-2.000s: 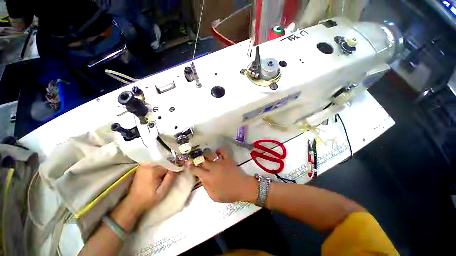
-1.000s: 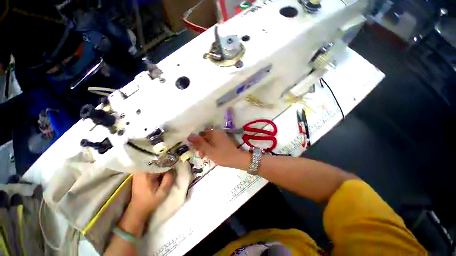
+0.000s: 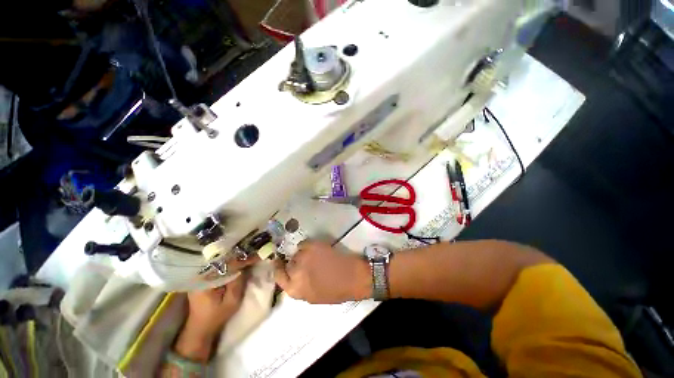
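Observation:
The beige fabric panel (image 3: 100, 310) lies under the left end of the white sewing machine head (image 3: 244, 170), with a yellow line (image 3: 148, 331) running down it. My left hand (image 3: 210, 306) holds the panel close to the needle area, its fingertips partly hidden by the machine head. My right hand (image 3: 321, 273) is curled at the panel's right edge, just right of the presser foot area, fingertips at a short dark edge. The needle and the fabric under it are hidden.
Red-handled scissors (image 3: 388, 207) lie right of the needle area, beside a purple item (image 3: 338, 182). Black and red snips (image 3: 458, 193) and a black cable (image 3: 510, 144) lie farther right. A bundle of panels (image 3: 26, 332) is at far left. A dark-clothed person shows at upper left.
The view has shifted closer to the machine. My right hand has come down from the machine head's underside to the panel's right edge. My left hand stays on the panel.

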